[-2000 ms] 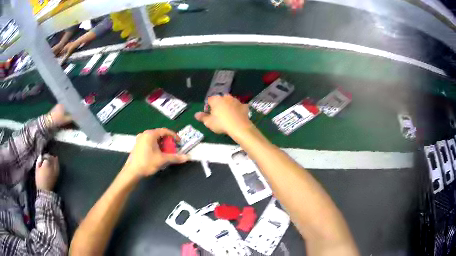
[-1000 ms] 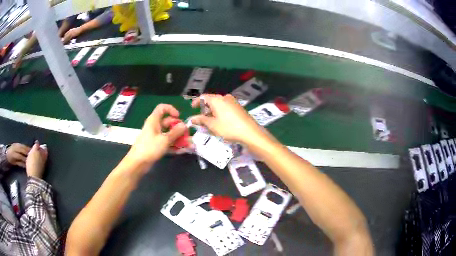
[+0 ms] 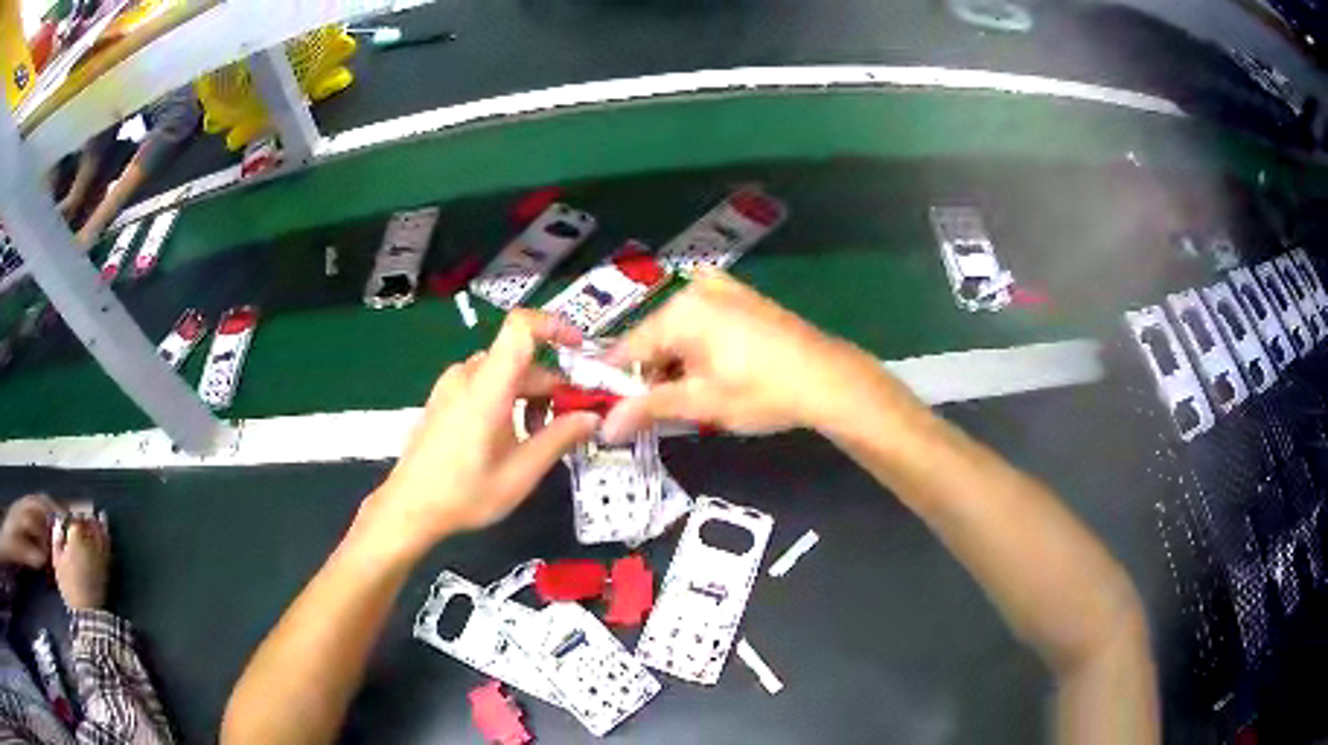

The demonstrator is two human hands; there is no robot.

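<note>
My left hand [image 3: 488, 429] and my right hand [image 3: 714, 357] meet near the belt edge rail. Between their fingertips is a red end piece [image 3: 586, 400] with a small white strip [image 3: 600, 370] just above it. The left fingers grip the red piece; the right fingertips are at the strip. A pale housing [image 3: 615, 488] shows just below the hands; whether it is held or lies on the bench is unclear. Bare panels [image 3: 706, 590] lie piled on the near bench with loose red pieces [image 3: 571, 581] among them.
The green conveyor belt [image 3: 816, 313] carries several part-built units [image 3: 536, 255]. The white belt edge rail [image 3: 1005, 374] runs beneath my hands. A slanting frame post [image 3: 109, 306] is at left, with another person's hands [image 3: 66, 546] below. Black trays [image 3: 1231, 342] with panels stand at right. White strips [image 3: 794, 553] lie loose.
My hands have come together around the red piece and a white strip. The housing that was beside the red piece now shows lower. Belt units and bench items appear farther left.
</note>
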